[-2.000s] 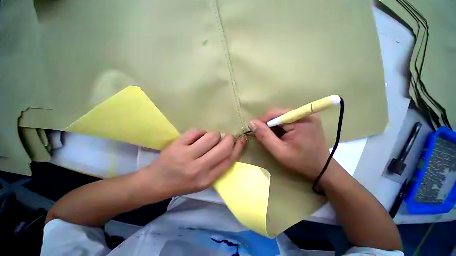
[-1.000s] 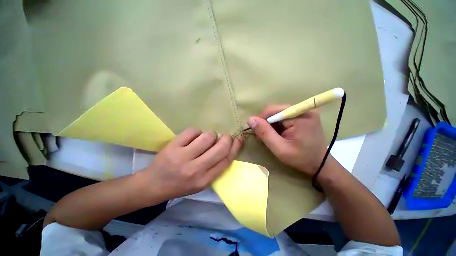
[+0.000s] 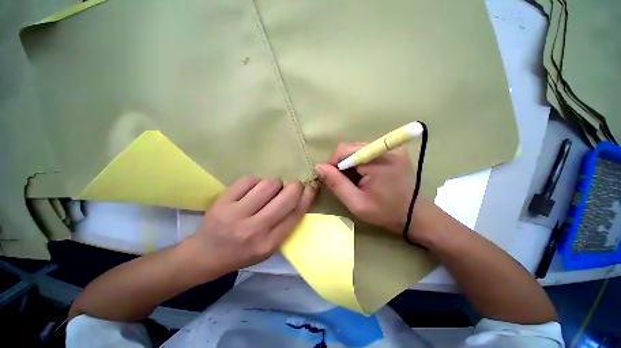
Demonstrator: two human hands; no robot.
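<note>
A large olive panel (image 3: 381, 75) lies in front of me, with folded parts showing its yellow reverse. A stitched seam (image 3: 280, 80) runs down it to my fingertips. My left hand (image 3: 255, 217) grips the panel at the seam's lower end. My right hand (image 3: 374, 183) holds a pale yellow and white pen tool (image 3: 385, 144), with a black cord from its rear looping over the wrist. Its tip is hidden by my right fingers. My right thumb is at the seam end beside my left fingertips. The small detail between the fingertips is too small to tell.
A blue tray (image 3: 579, 250) of small grey pieces stands at the right. Left of it lie a dark rod with a block end (image 3: 553, 178) and a slim black tool (image 3: 550, 250). Stacked olive panels (image 3: 594, 71) lie at the upper right, with notched layers (image 3: 51, 207) at the left.
Both hands and the panel have shifted slightly left in view. The pen tool has moved left and its rear end sits lower against the wrist. The panel's yellow-backed upper left edge now shows.
</note>
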